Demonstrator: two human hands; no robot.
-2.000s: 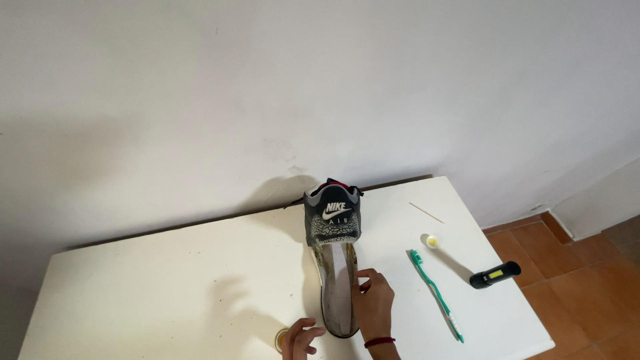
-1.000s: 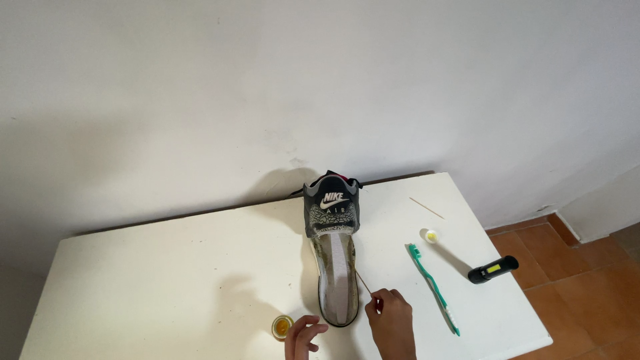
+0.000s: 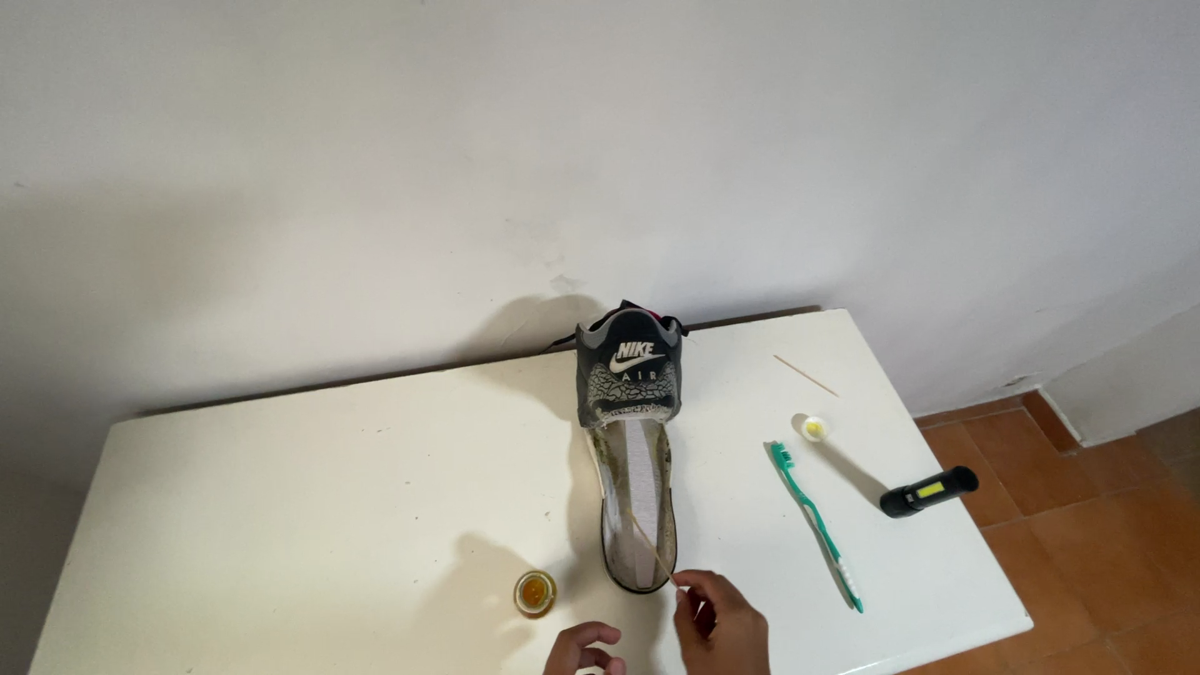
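A black and grey Nike Air sneaker upper (image 3: 630,370) stands near the wall, and its sole (image 3: 641,506) stretches toward me with its inside exposed and a pale strip along the middle. My right hand (image 3: 722,623) pinches a thin wooden stick (image 3: 653,550), whose far end lies over the sole. My left hand (image 3: 586,649), fingers curled and apart, holds nothing that I can see; the frame's bottom edge cuts it off. Just above and left of it is a small open glass jar (image 3: 534,593) with amber contents.
On the white table (image 3: 309,525), right of the sneaker, lie a green toothbrush (image 3: 814,516), a small white cap (image 3: 813,428) with something yellow inside and another thin stick (image 3: 805,375). A black flashlight (image 3: 928,491) stands near the right edge. The wall (image 3: 562,169) borders the table's back.
My right hand, at the sole's right side two seconds ago, has moved toward me. The thin stick now crosses over the sole; one second ago it was at the sole's right edge.
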